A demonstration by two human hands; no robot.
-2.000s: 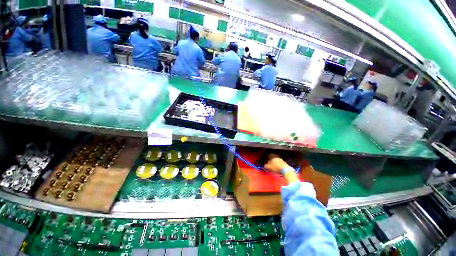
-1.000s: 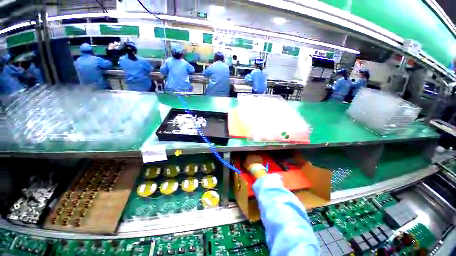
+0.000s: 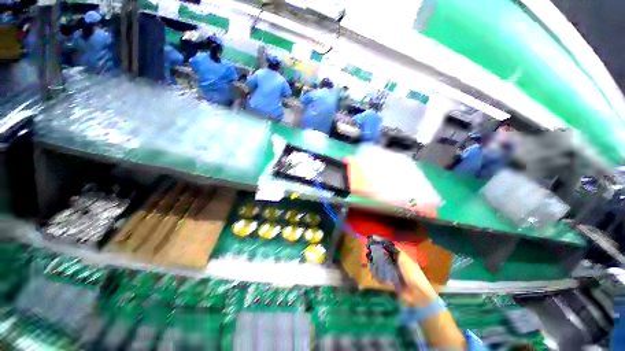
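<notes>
My right hand (image 3: 410, 275) reaches in from the lower right, with a light-blue band at the wrist. It is blurred and closed on a dark grey-black component (image 3: 382, 260), held in front of the cardboard carton (image 3: 358, 264). The fingertips are hard to tell from the dark part. Red sheets (image 3: 384, 225) show in the carton behind the hand. Blurred green circuit boards (image 3: 199, 308) with grey blocks (image 3: 273, 331) lie along the bottom. My left hand is not in view.
Left of the carton are yellow-topped round parts (image 3: 271, 231), a cardboard sheet with rows of coils (image 3: 195, 236) and pale silvery parts (image 3: 86, 218). The shelf above holds a black tray (image 3: 336, 175) and clear plastic trays (image 3: 164, 127). People in blue work beyond.
My right hand has come out of the carton towards me, and a dark component now shows in it. The view has tilted, and the shelf scene has shifted right.
</notes>
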